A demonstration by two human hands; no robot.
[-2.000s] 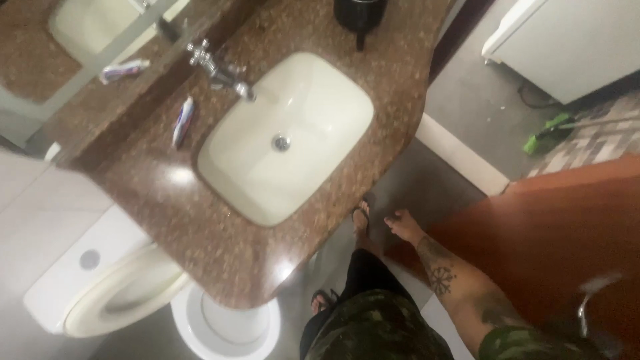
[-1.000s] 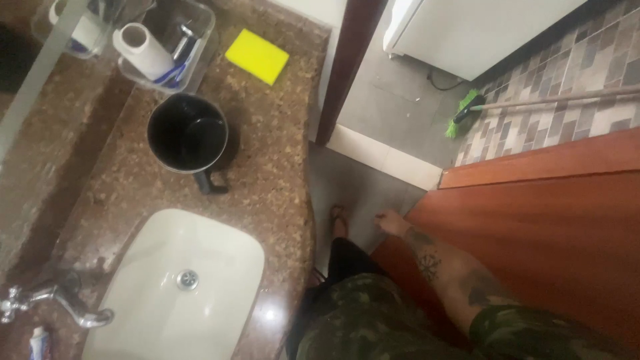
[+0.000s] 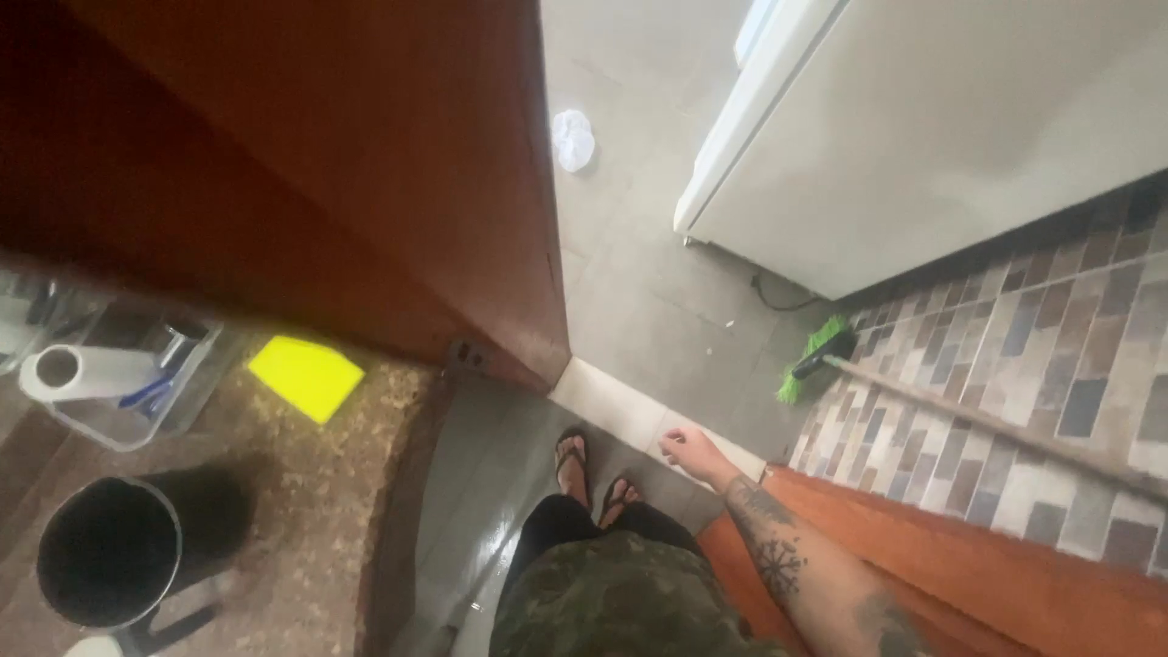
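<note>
My right hand [image 3: 693, 453] hangs over the pale door threshold, its fingers loosely curled and nothing seen in them. Below it stand my feet in dark flip-flops [image 3: 572, 459]. My left hand is out of the picture. At the lower left a black mug-like pot [image 3: 114, 552] with a handle stands on the brown granite countertop [image 3: 292, 511]. A bright yellow cloth or sponge [image 3: 308, 376] lies near the counter's end. Beside it a clear plastic bin [image 3: 114, 436] holds a white roll [image 3: 87, 371] and a blue item.
A reddish-brown door or frame [image 3: 365, 164] borders the doorway. Beyond the threshold [image 3: 611, 401] are a white appliance [image 3: 912, 137], a crumpled white thing [image 3: 573, 140] on the floor, and a broom with green bristles [image 3: 812, 359] leaning by the tiled wall. An orange-brown wooden door [image 3: 967, 566] is at right.
The view has swung away from the sink, which is out of sight now, toward the doorway. My right hand, earlier beside the counter, is now over the threshold.
</note>
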